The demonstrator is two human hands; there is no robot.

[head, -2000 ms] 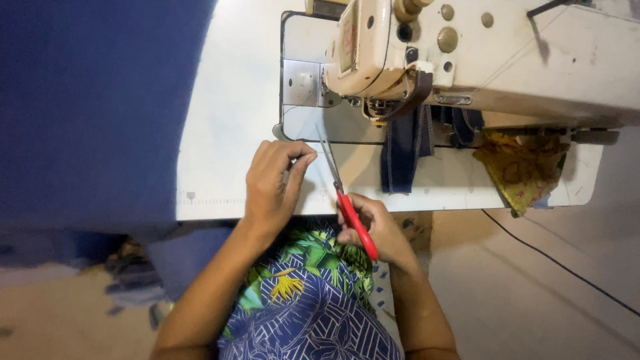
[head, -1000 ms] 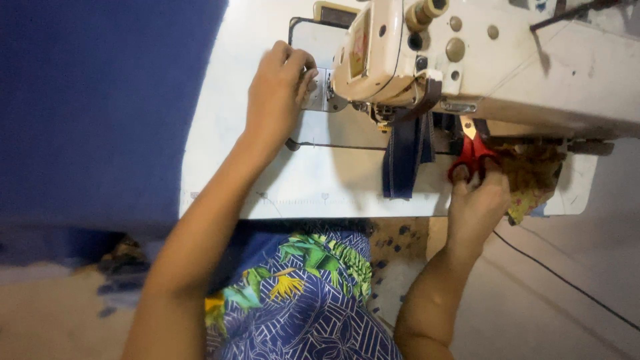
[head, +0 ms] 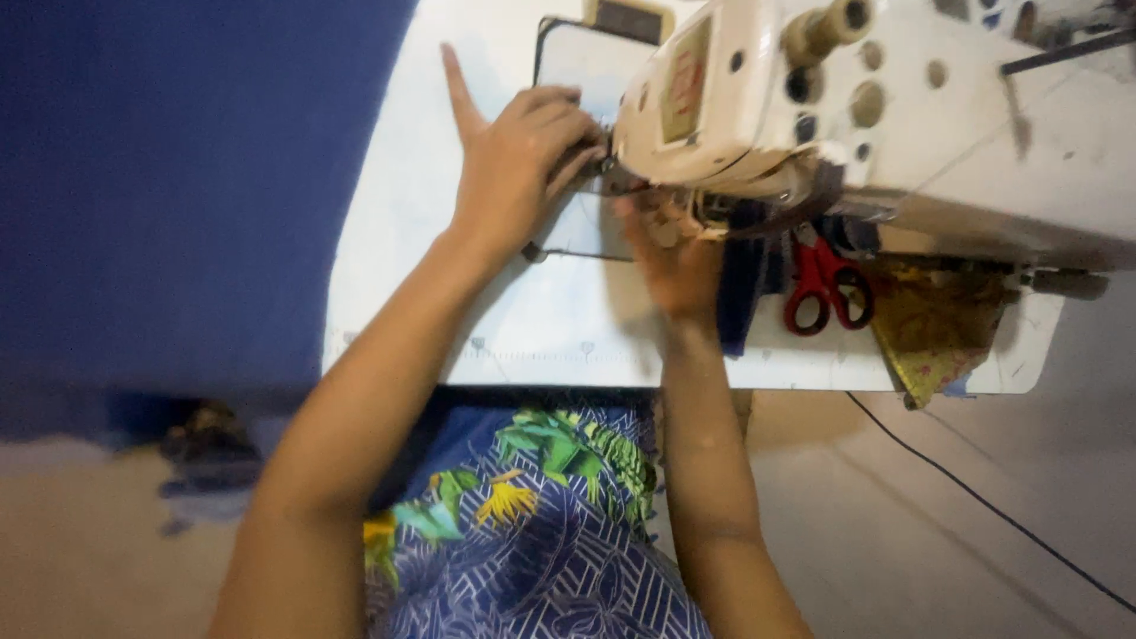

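Observation:
An industrial sewing machine (head: 754, 115) stands over a white table (head: 524, 328). My left hand (head: 532, 151) is at the left side of its needle area, fingertips bent together close to the presser foot, little finger stretched out; whether it pinches thread cannot be told. From below, my right hand (head: 670, 257) reaches under the machine head, blurred, its fingers partly hidden. Red-handled scissors (head: 825, 288) lie to the right of that hand, blades hidden under the machine arm. Between them hangs a strip of dark blue fabric (head: 741, 293).
Dark blue cloth (head: 177, 177) fills the left side. A yellow patterned cloth (head: 945, 324) lies at the table's right end. A black cable (head: 985, 501) runs below the table at the right. Patterned blue fabric (head: 550, 550) covers the lap.
My right hand has let go of the red scissors, which now lie under the machine arm, and has moved left to the needle area. My left hand has moved up from the table's front edge.

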